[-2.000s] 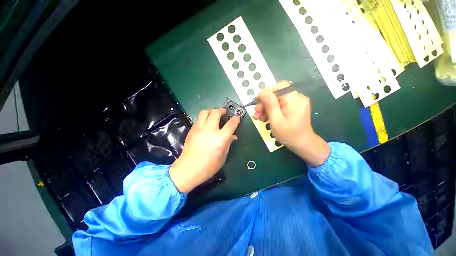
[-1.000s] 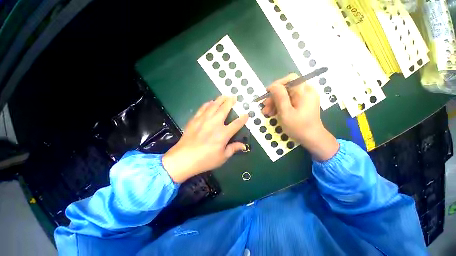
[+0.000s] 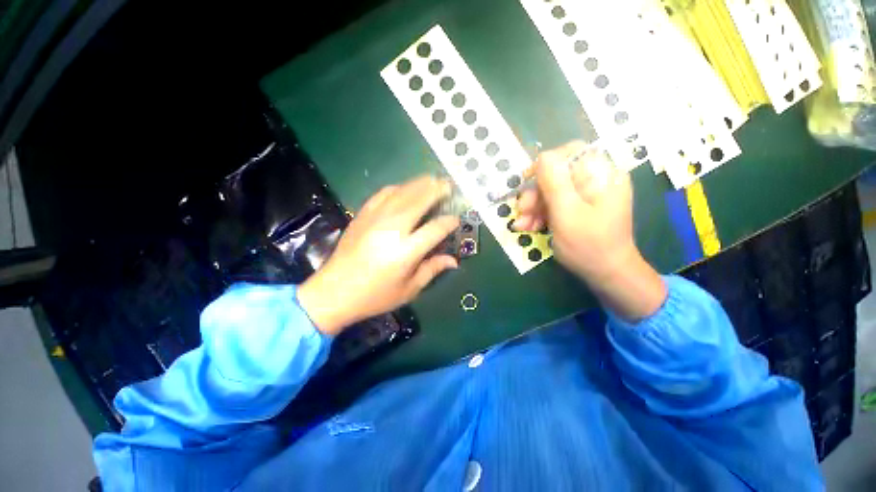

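A small dark plate with round openings (image 3: 468, 240) shows beside the fingertips of my left hand (image 3: 384, 250), which covers the rest of it and rests on it. A white release liner sheet (image 3: 471, 144) with two rows of black dots lies diagonally in front of me. My right hand (image 3: 584, 216) is over the sheet's right edge, fingers pinched on the tweezers (image 3: 507, 195). The tweezers are blurred and pale, their tip near the middle of the sheet. Whether the tip holds a dot cannot be told.
A thin ring (image 3: 470, 302) lies on the green mat (image 3: 336, 106) near my body. A glossy black blister tray (image 3: 240, 231) is at left. Spare adhesive sheets (image 3: 615, 58), yellow bundles (image 3: 720, 48) and a clear bag (image 3: 845, 96) are upper right. A second black tray (image 3: 778, 307) is at right.
Since one second ago, the tweezers have tilted lower and my left fingers have shifted, so more of the plate shows beside them. The whole view has moved slightly.
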